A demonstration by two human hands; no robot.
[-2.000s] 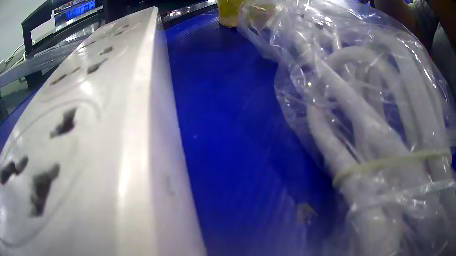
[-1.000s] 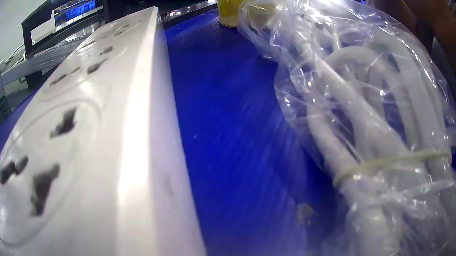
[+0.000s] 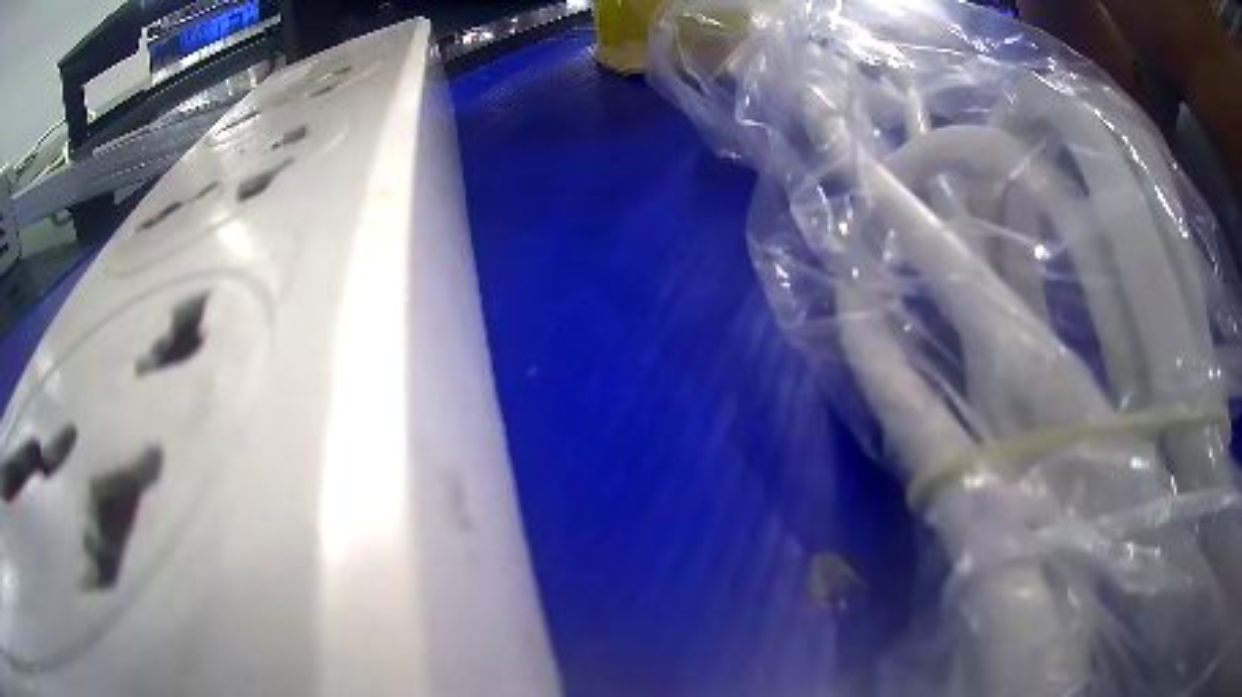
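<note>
A white power strip (image 3: 436, 409) fills the left side, very close to the camera, with its dark-holed outlets facing up. To its right lies a white cord (image 3: 953, 259) folded in loops inside a crinkled clear plastic bag (image 3: 776, 272). A pale yellow-green band (image 3: 1062, 447) goes around the bagged bundle. The strip and the bundle are apart, on a bright blue surface (image 3: 613, 327). Neither of my hands can be made out.
A yellow object (image 3: 623, 34) is at the top end of the bag. A dark-framed device with a blue lit display (image 3: 204, 34) stands behind the strip. A blurred brownish shape (image 3: 1192, 61), possibly part of an arm, is at the top right.
The blurred brownish shape at the top right has shifted a little. A pale shape now shows at the left edge beyond the strip. The strip and bagged cord have not moved.
</note>
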